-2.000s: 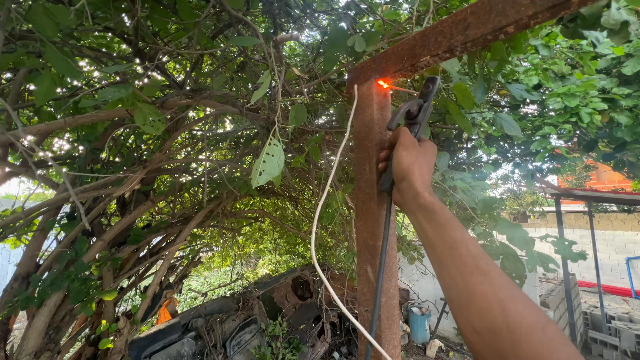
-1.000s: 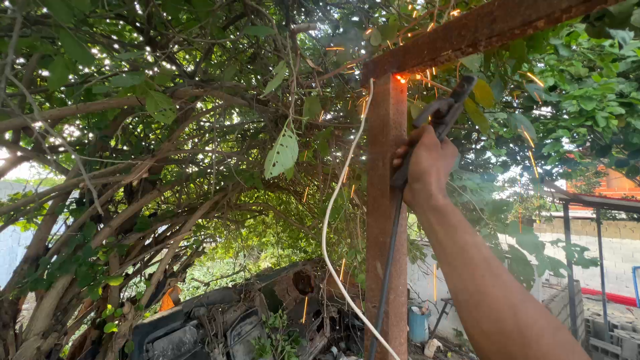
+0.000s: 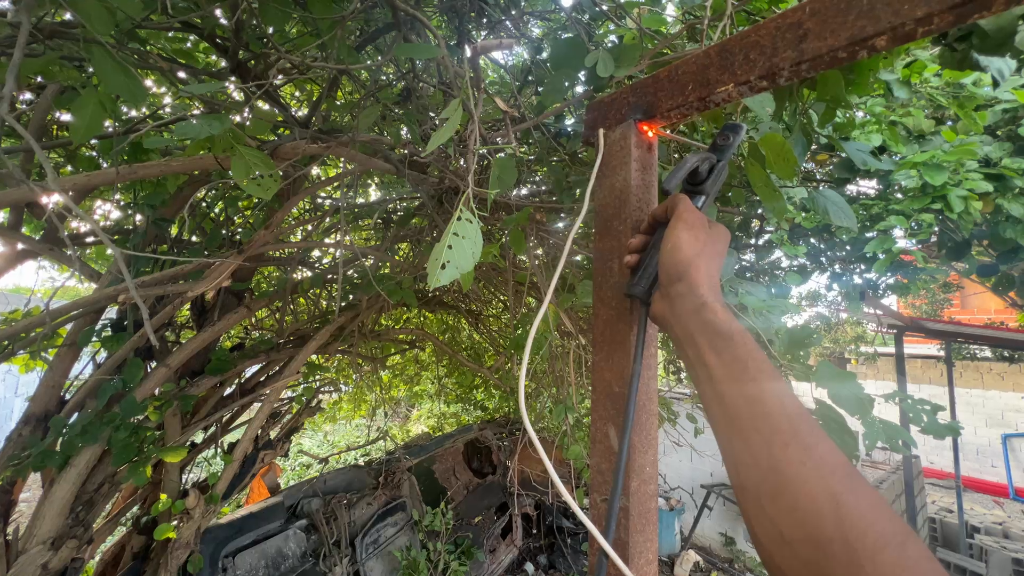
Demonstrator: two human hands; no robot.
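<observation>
My right hand [image 3: 690, 256] grips the handle of a black welding electrode holder [image 3: 694, 188], whose black cable [image 3: 628, 432] hangs down in front of a rusty steel post [image 3: 618, 344]. From the holder's jaws a short electrode [image 3: 682, 140] reaches left to a glowing orange-red spot [image 3: 650, 129] at the joint between the post's top and a rusty steel beam [image 3: 768, 64]. A white cable [image 3: 524, 376] rises on the left side of the post to near its top. My left hand is out of the frame.
Tangled branches [image 3: 216, 272] fill the left, and a leaf with holes [image 3: 454, 248] hangs near the post. Scrap car parts [image 3: 376, 512] lie below. Behind stand a blue container [image 3: 670, 528], a pale block wall [image 3: 868, 376] and a metal-roofed shelter [image 3: 952, 328].
Sparks that flew around the joint one second ago are gone, and a glow remains there. My right hand keeps its grip on the electrode holder.
</observation>
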